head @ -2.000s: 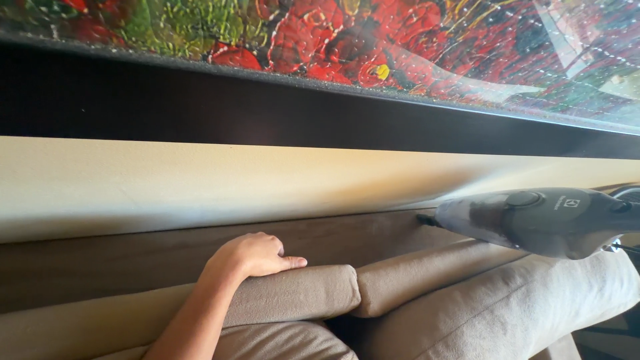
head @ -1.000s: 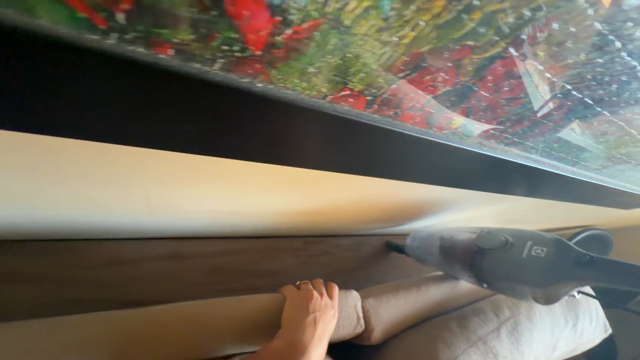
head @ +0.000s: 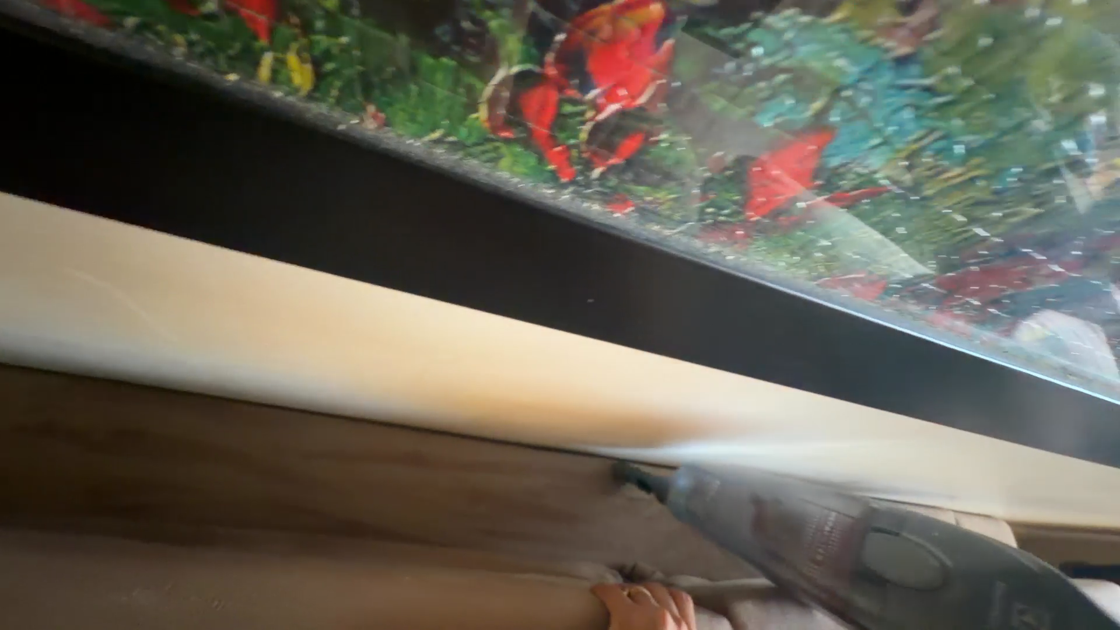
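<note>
A grey handheld vacuum cleaner [head: 831, 542] comes in from the lower right, tilted, and its narrow dark nozzle [head: 643, 479] is at the top of the brown sofa back [head: 306, 464], close to the wall. My left hand [head: 649, 605] rests at the bottom edge on the upper edge of a beige sofa cushion [head: 350, 582], fingers bent over it and a ring on one finger. Only the fingers and knuckles show. My right hand is out of view, and the vacuum's handle end is cut off by the frame.
Above the sofa, a large painting of red flowers behind glass [head: 595, 105] has a wide black frame [head: 490, 254]. A strip of cream wall [head: 394, 341] runs between frame and sofa back. More cushions [head: 770, 608] lie low, beneath the vacuum.
My left hand has gone from the sofa back above the cushion's edge to the cushion's edge itself, near the gap between cushions. The view has shifted and tilted. The nozzle remains at the sofa back.
</note>
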